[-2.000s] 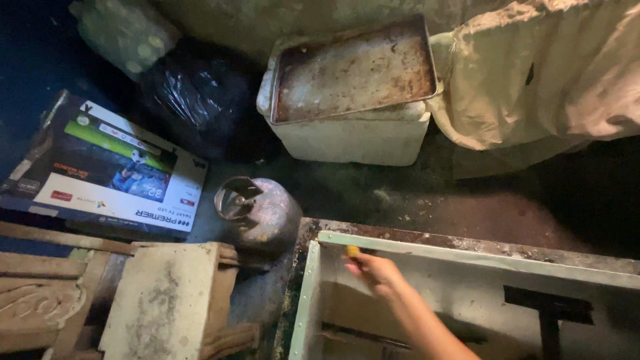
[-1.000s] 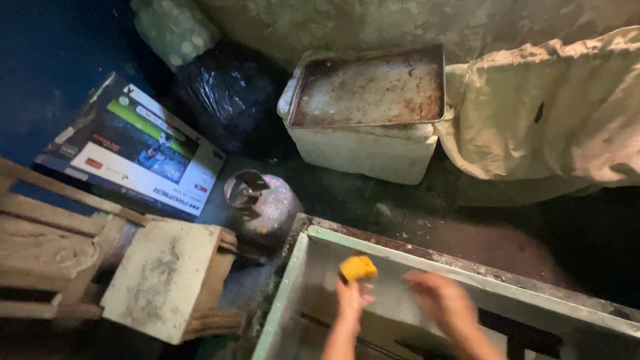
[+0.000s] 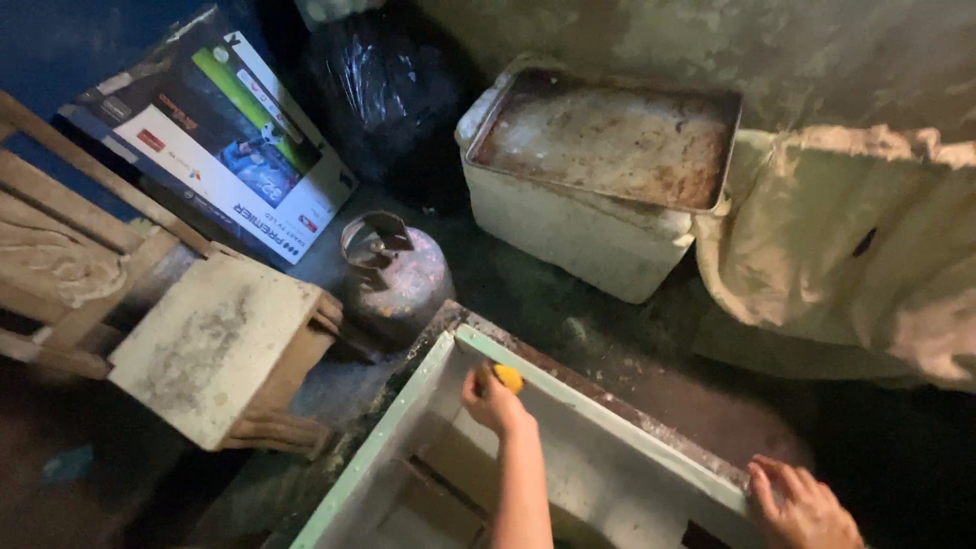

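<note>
My left hand (image 3: 492, 400) grips a small yellow sponge (image 3: 508, 378), which shows beside its fingers, just inside the corner of a large metal-lined case (image 3: 396, 427) with pale green rims. Part of the sponge is hidden by the hand. At the lower right, my right hand (image 3: 804, 507) rests over the far rim of the case, fingers a little spread, with nothing seen in it. Dark bars and flat panels show down inside the case.
A gas cylinder (image 3: 404, 282) stands beyond the case's corner. A wooden chair (image 3: 217, 343) and a television carton (image 3: 221, 145) are at the left. Behind are a black plastic bag (image 3: 389, 91), a foam box (image 3: 564, 229) bearing a stained metal tray (image 3: 602, 137), and draped cloth (image 3: 839, 252).
The sponge, held up over the case one second ago, is now by the inner wall near the corner. My right hand has moved right, onto the rim.
</note>
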